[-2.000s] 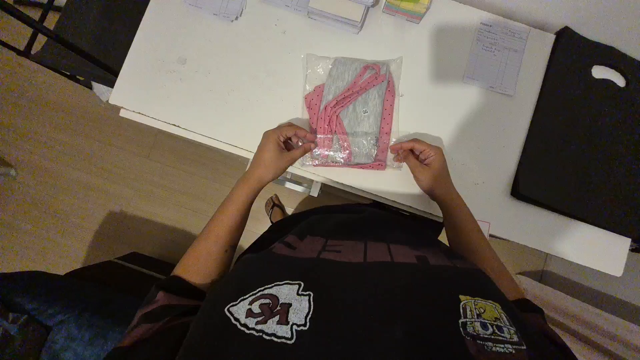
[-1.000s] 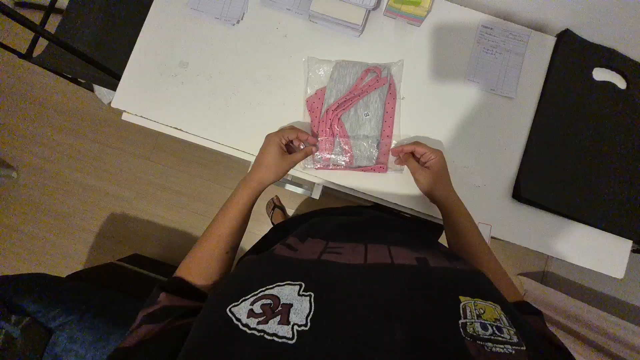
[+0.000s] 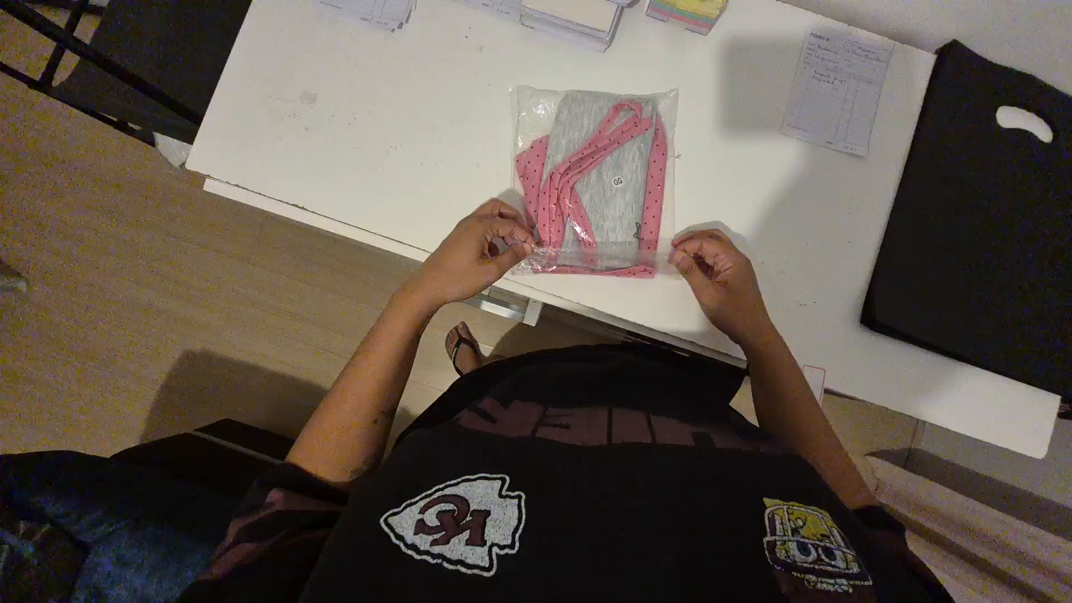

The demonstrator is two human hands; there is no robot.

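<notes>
A folded grey garment (image 3: 610,201) with pink dotted trim lies in a clear plastic bag (image 3: 533,109) on the white table. The bag's near edge has a clear flap across it. My left hand (image 3: 481,251) pinches the flap's left end between thumb and fingers. At the flap's right end, my right hand (image 3: 716,276) pinches the plastic in the same way. The garment bears a small round size sticker and a small dark motif.
The white table (image 3: 377,142) carries a written paper slip (image 3: 837,88) and a black plastic bag with a handle hole (image 3: 971,226) at the right. Paper pads (image 3: 574,18), a multicoloured note block (image 3: 687,12) and printed sheets (image 3: 368,10) lie along the far side. A black chair stands left.
</notes>
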